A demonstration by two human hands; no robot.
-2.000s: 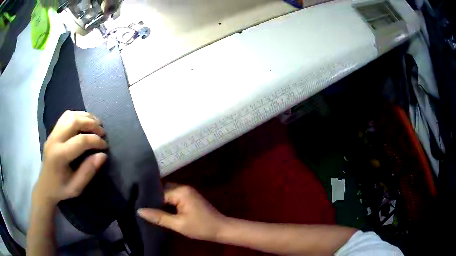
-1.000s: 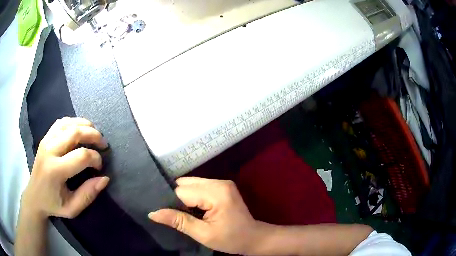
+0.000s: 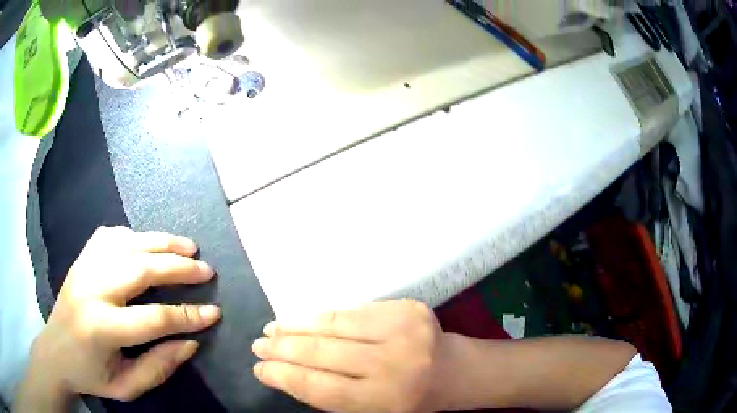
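Note:
A long grey fabric strip runs from the sewing machine's needle area down toward me, over a black underlayer. My left hand lies on the strip and the black layer with its fingers spread, pressing from above. My right hand rests on the strip's right edge near the table's front edge, fingers extended together and thumb hidden. Whether it pinches the cloth is hidden.
A bright green tag hangs left of the machine head. Slim snips with blue and orange-red handles lie on the machine bed. A control panel is at the table's right. An orange-red crate stands on the floor below.
My right hand has moved from pinching the strip's edge to lying flatter on it. My left fingers have spread and moved slightly right. The view has shifted, showing the snips and more machine.

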